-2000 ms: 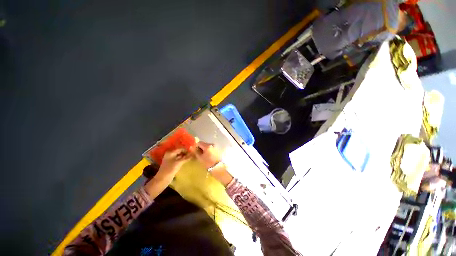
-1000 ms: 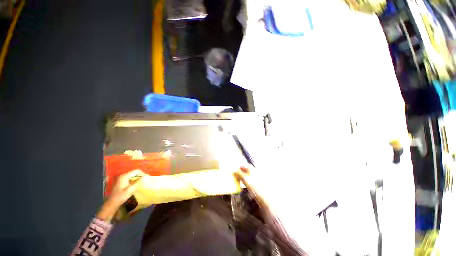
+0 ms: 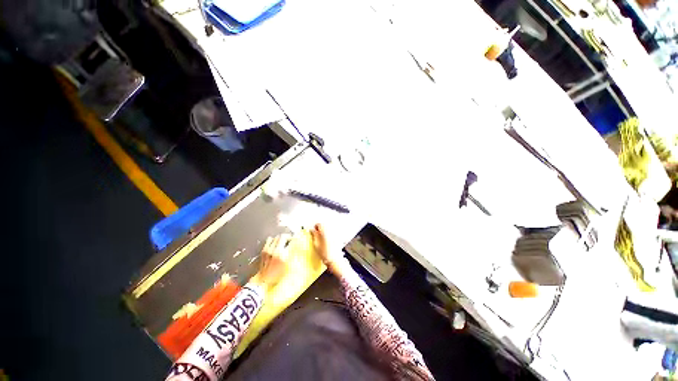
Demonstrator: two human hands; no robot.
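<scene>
A yellow lining panel (image 3: 286, 292) lies along the near edge of the grey-brown work board (image 3: 241, 238), partly under my left forearm. My left hand (image 3: 275, 257) lies on the panel near its far right end, fingers bent; glare hides whether it grips. My right hand (image 3: 320, 244) is at the panel's right end, close to my left hand, with its fingers at the edge. An orange-red sheet (image 3: 197, 320) lies at the board's left end, with yellow scraps (image 3: 183, 311) on it. A dark pen-like strip (image 3: 318, 200) lies beyond my hands.
A blue tray (image 3: 189, 217) sits beyond the board. The white table (image 3: 416, 149) holds a black hammer-like tool (image 3: 470, 190), stacked grey-brown pieces (image 3: 537, 255), an orange pot (image 3: 523, 289) and another blue tray (image 3: 241, 13). An open drawer (image 3: 370, 257) is right of my right hand. A bucket (image 3: 214, 123) stands on the floor.
The view has turned and shifted toward the table. My left hand has moved right along the yellow panel, from its left end to near my right hand. The orange-red sheet stays at the board's left end.
</scene>
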